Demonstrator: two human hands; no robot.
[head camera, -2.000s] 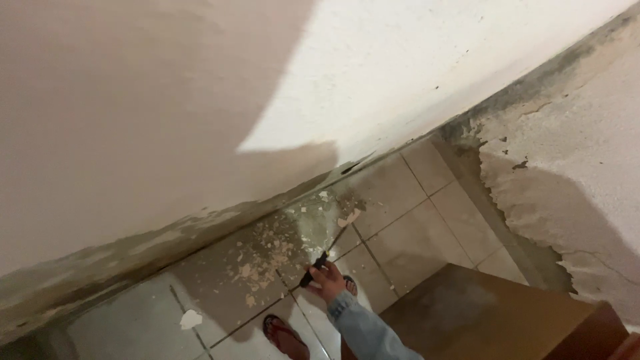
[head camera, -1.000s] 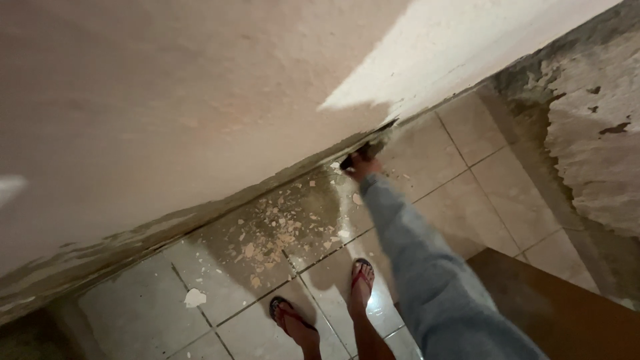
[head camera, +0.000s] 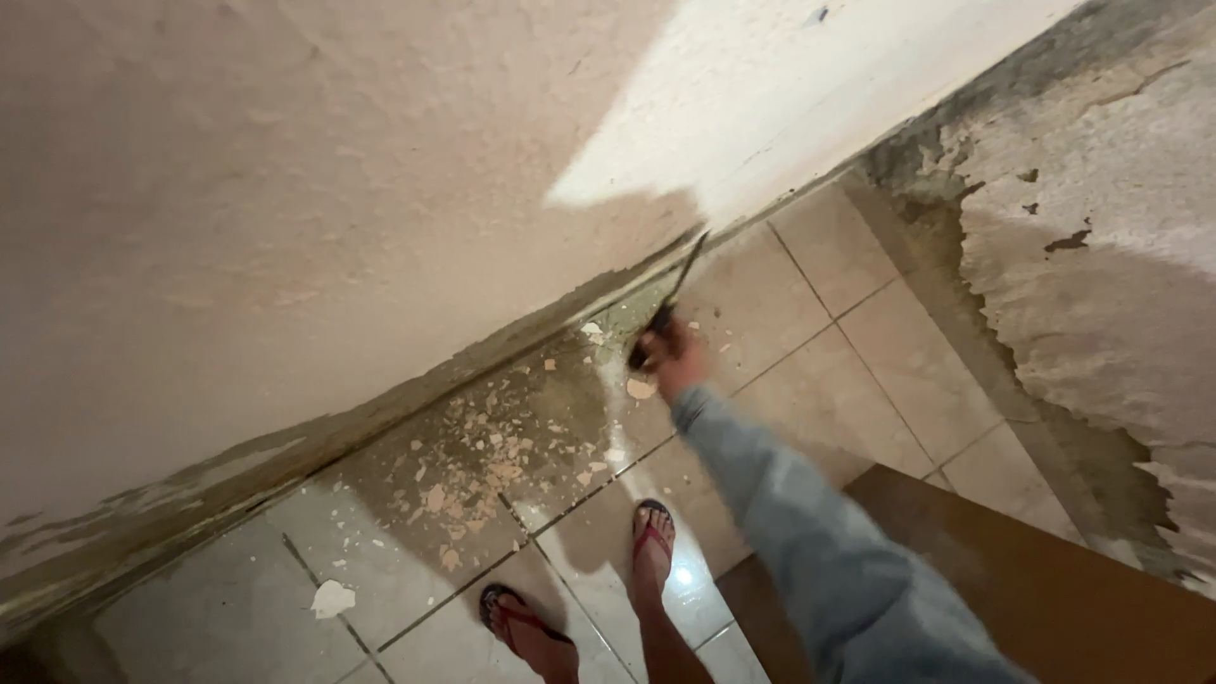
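My right hand, in a grey-blue long sleeve, is blurred and closed around the dark handle of a thin-shafted tool, perhaps a scraper or screwdriver. The tool's tip meets the foot of the wall, at the end of a strip where the paint has come away. Paint flakes lie scattered on the tiled floor, left of the hand, and a larger flake lies just below it. My left hand is out of view.
My feet in flip-flops stand on the tiles. A brown flat-topped piece occupies the lower right. The right-hand wall has peeling paint and a bare, stained base. A large flake lies at the lower left.
Two seconds ago the hand and tool were lower, nearer my feet; one second ago the hand was close against the wall base. Now it is slightly back from the wall, with the tool's shaft showing.
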